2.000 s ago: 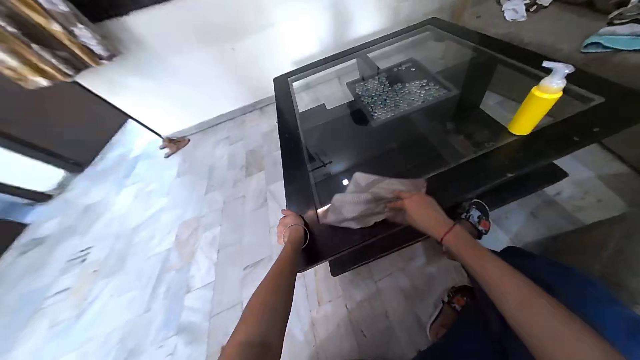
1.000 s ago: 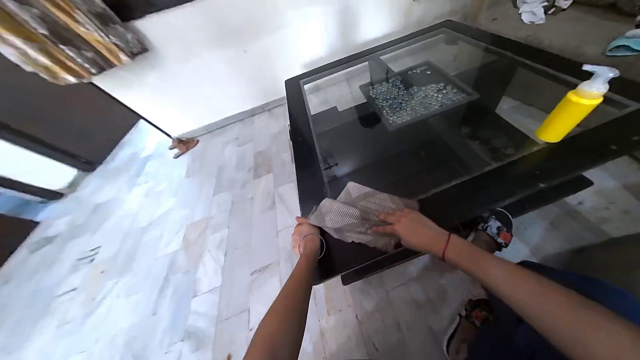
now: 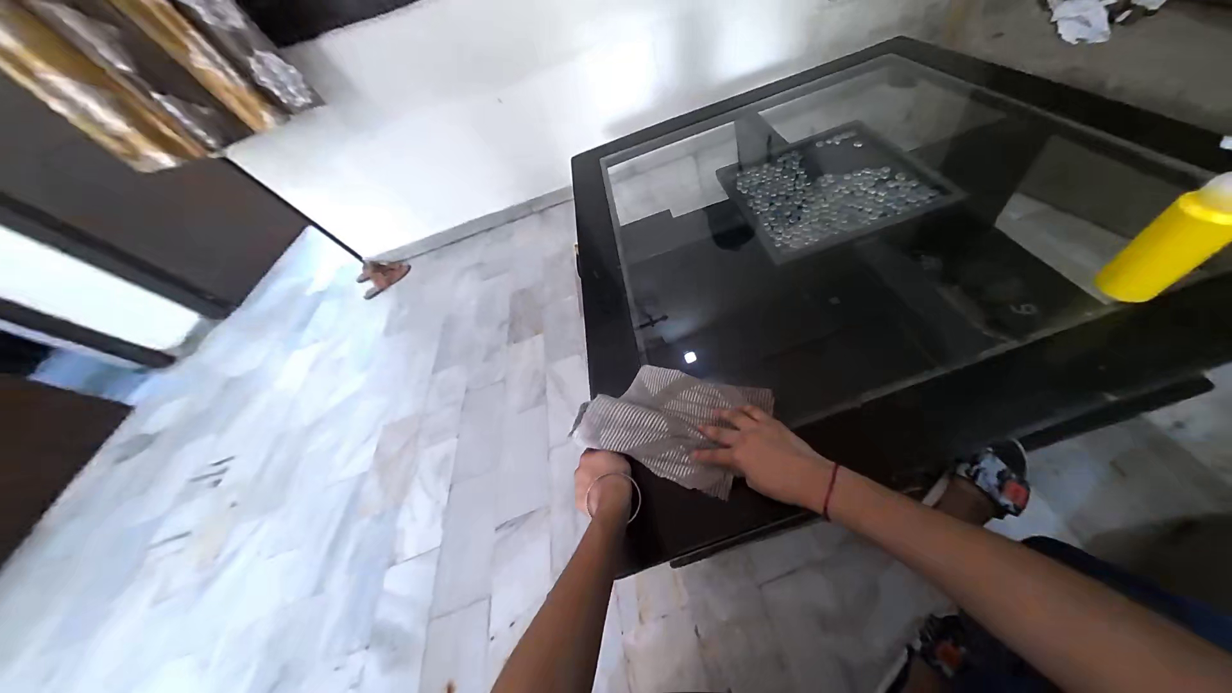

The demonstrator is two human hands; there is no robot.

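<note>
A dark-framed table with a glass top (image 3: pixel 818 327) fills the right half of the view. My right hand (image 3: pixel 756 452) lies with fingers spread on a grey striped cloth (image 3: pixel 664 423), pressing it flat near the table's close left corner. At the frame's left edge, my left hand (image 3: pixel 604 481), with a thin bangle at the wrist, touches the table just beside the cloth; its fingers are partly hidden. A yellow bottle (image 3: pixel 1160 250) with a pale top stands on the table at the right. Beneath the glass is a dark square tray (image 3: pixel 871 226) of clear glass pebbles.
Marble-tiled floor (image 3: pixel 462 433) lies left of the table, with a pair of brown sandals (image 3: pixel 383 276) by the wall. A patterned curtain (image 3: pixel 144 77) hangs at the upper left. My sandalled foot (image 3: pixel 991 481) is close to the table's near edge.
The cloth, bunched under my right hand two seconds ago, is now spread flatter and reaches the table's left edge. My left hand stays at that edge.
</note>
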